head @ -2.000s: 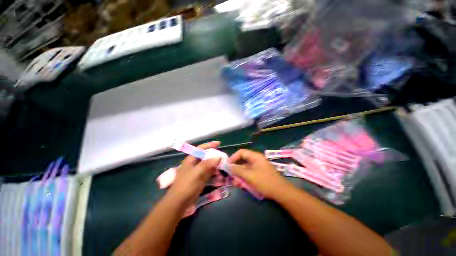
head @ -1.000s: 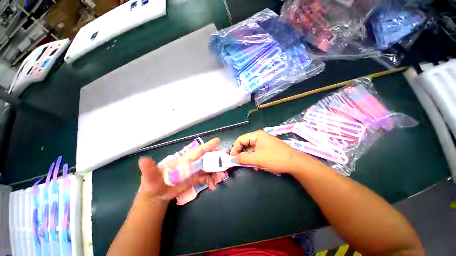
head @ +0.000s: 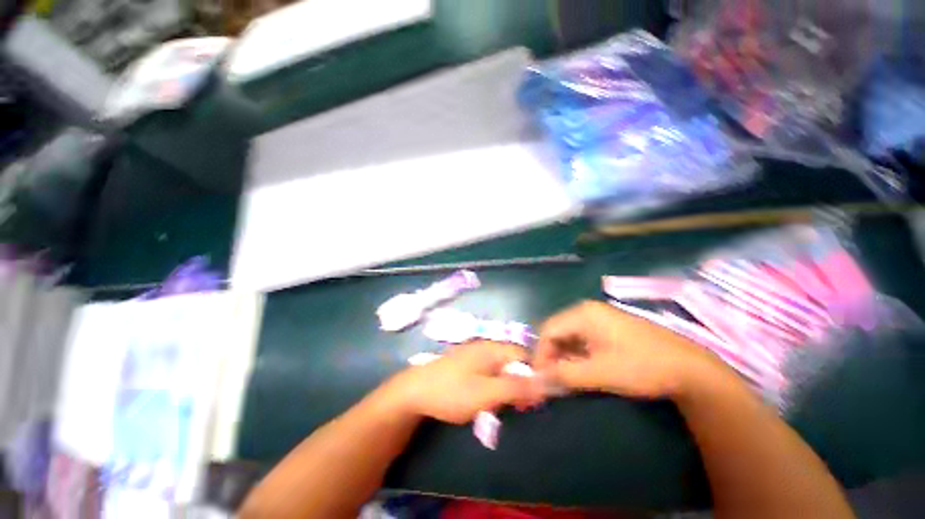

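The frame is blurred. My left hand (head: 472, 383) is closed around a small pale watch head (head: 518, 369); part of it shows at the fingertips. A short pink printed strap end (head: 487, 429) sticks out below this hand; I cannot tell if it belongs to the held piece. My right hand (head: 603, 350) meets the left at the fingertips, fingers curled; what it pinches is hidden. Two watches with one strap fitted lie behind my hands, one at the left (head: 404, 310) and one nearer (head: 448, 325). Another pale piece (head: 422, 358) shows partly beside my left hand.
A clear bag of pink straps (head: 776, 304) lies at the right, a bag of blue-purple straps (head: 629, 127) behind. A white foam sheet (head: 406, 208) lies beyond a thin rod (head: 477, 265). A foam tray (head: 223, 375) stands at the left. More bags lie far right.
The view has shifted, so the bench things sit further right. My left hand, spread under a watch one second ago, is now closed at the right fingertips. The watches on the bench show more openly.
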